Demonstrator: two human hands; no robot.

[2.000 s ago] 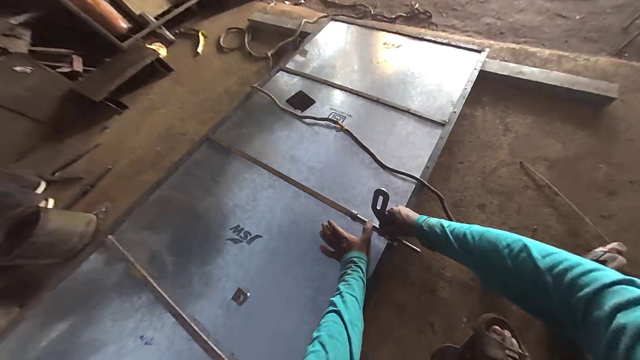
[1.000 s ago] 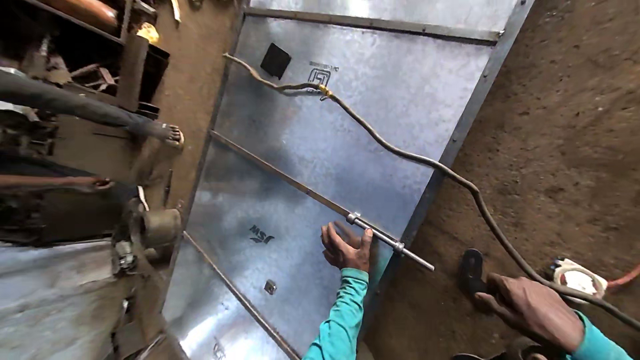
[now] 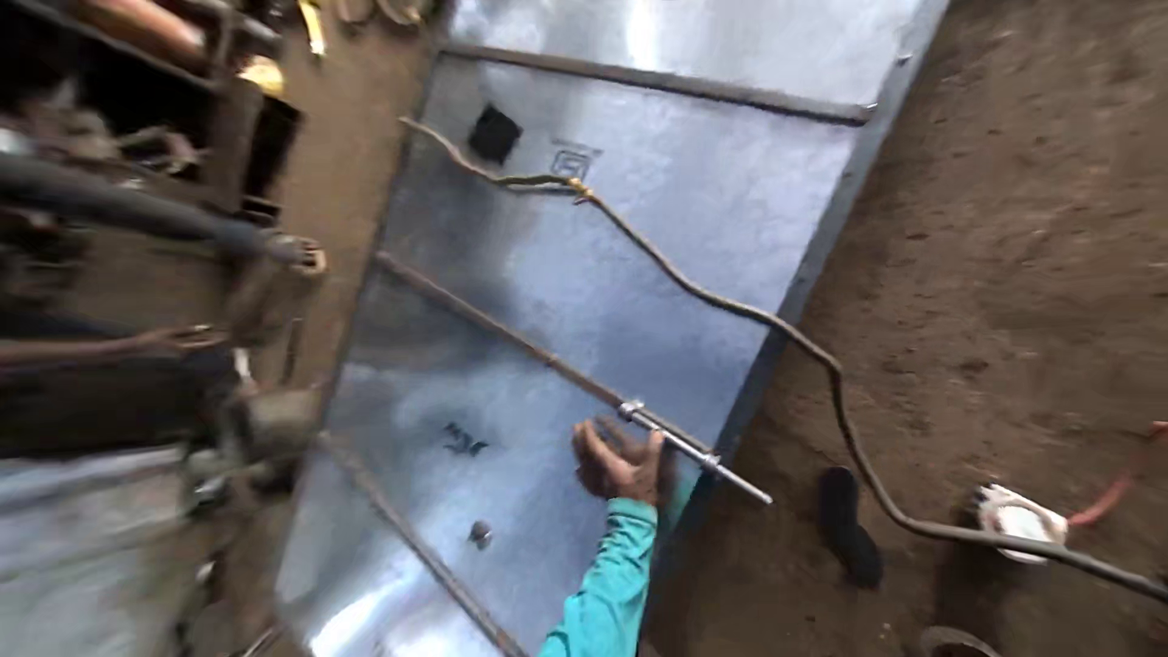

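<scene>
A large sheet of galvanized metal (image 3: 657, 228) lies on the ground, with narrow metal crossbars. Against the lower end of the middle crossbar (image 3: 511, 338) sits a bright steel rod with collars (image 3: 693, 449); its tip juts past the sheet's edge. My left hand (image 3: 620, 461) is beside the rod, fingers apart and somewhat blurred, thumb close to it; contact cannot be told. My right hand is out of view. A dark, elongated piece (image 3: 849, 527) lies on the soil right of the sheet.
A long cable (image 3: 712, 297) crosses the sheet and runs over the ground at right, by a white object (image 3: 1017, 525) with a red cord. Another person's hand (image 3: 187, 338) and a foot (image 3: 301, 254) show at left, near metal clutter and shelving.
My right hand, on the black slotted piece at the rod two seconds ago and at the ground beside that piece one second ago, has left the view. The camera view has turned and moved closer.
</scene>
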